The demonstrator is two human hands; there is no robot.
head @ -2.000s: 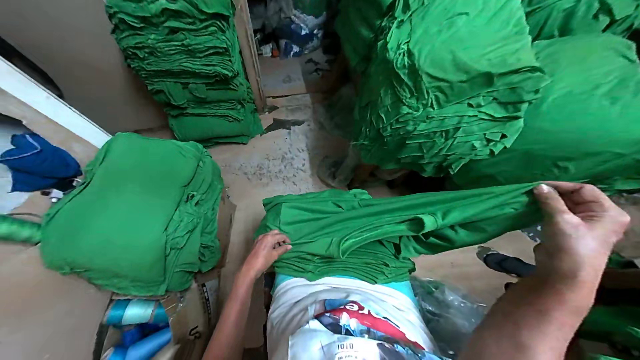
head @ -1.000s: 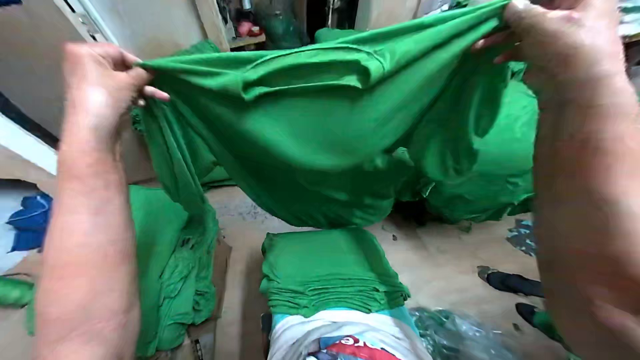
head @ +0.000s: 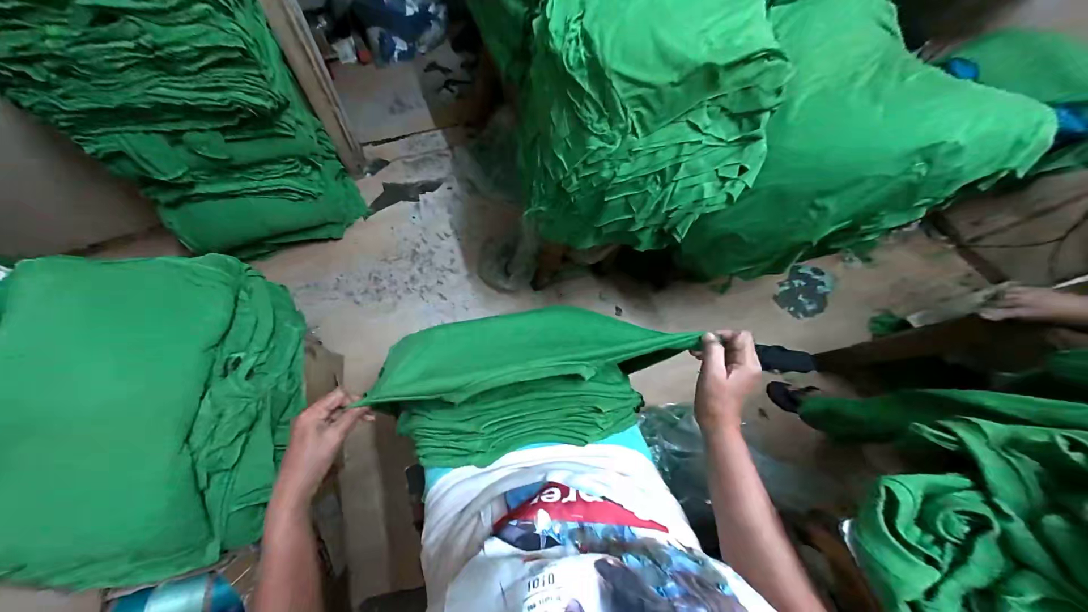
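A green fabric garment piece (head: 527, 344) is stretched between my hands, over a stack of folded green garments (head: 518, 416) that lies on my lap. My left hand (head: 327, 422) pinches its left corner between thumb and fingers. Its right corner is pinched by my right hand (head: 727, 365), a little higher and to the right of the stack. Part of the piece rests on the stack, and its right edge is lifted clear. A printed white shirt (head: 578, 544) covers my torso below the stack.
A green stack (head: 110, 408) stands at left, a taller one (head: 195, 110) behind it. Large green fabric piles (head: 646, 110) stand beyond my lap, and more green fabric (head: 977, 518) lies at lower right. Another person's hand (head: 1033, 303) shows at the right edge.
Both hands have come down and closer to my lap from the raised, wide spread of one second ago. The garment piece now lies low over the stack.
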